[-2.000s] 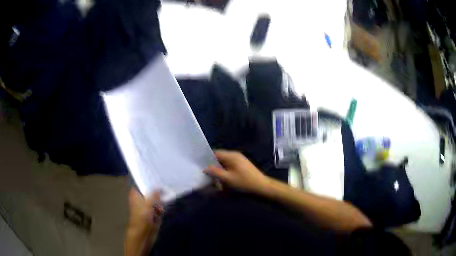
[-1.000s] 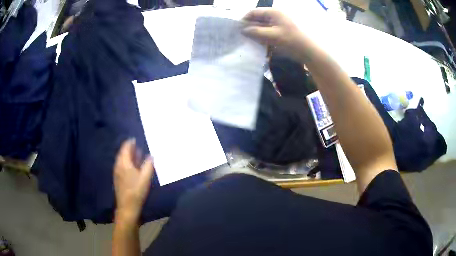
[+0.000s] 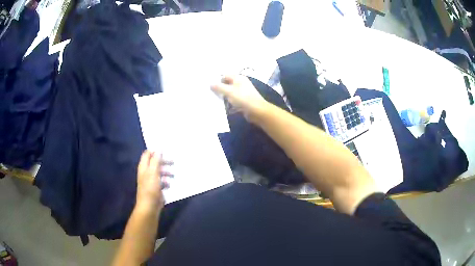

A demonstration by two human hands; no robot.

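Two white paper sheets overlap over the dark cloth in front of me. The lower sheet [image 3: 195, 174] lies tilted, and the upper sheet [image 3: 190, 106] covers its top part. Their print is washed out by glare. My left hand [image 3: 151, 179] is at the left edge of the lower sheet, with blurred fingers over the paper; whether it grips is unclear. My right hand [image 3: 237, 94] is at the right edge of the upper sheet, fingers bent on it. The fingertips are partly lost in the glare.
Dark cloth [image 3: 99, 119] is heaped at the left. A calculator [image 3: 345, 118] rests on white papers [image 3: 383, 150] at the right. Beyond are a dark oblong case [image 3: 273, 19], a green tool [image 3: 386, 80], a bottle [image 3: 410, 117] and a blue stick [image 3: 338, 8] on the white table [image 3: 333, 57].
My right hand has come down and left with the upper sheet, which was raised and now overlaps the lower one. My left hand has moved onto the lower sheet's edge. The calculator is uncovered.
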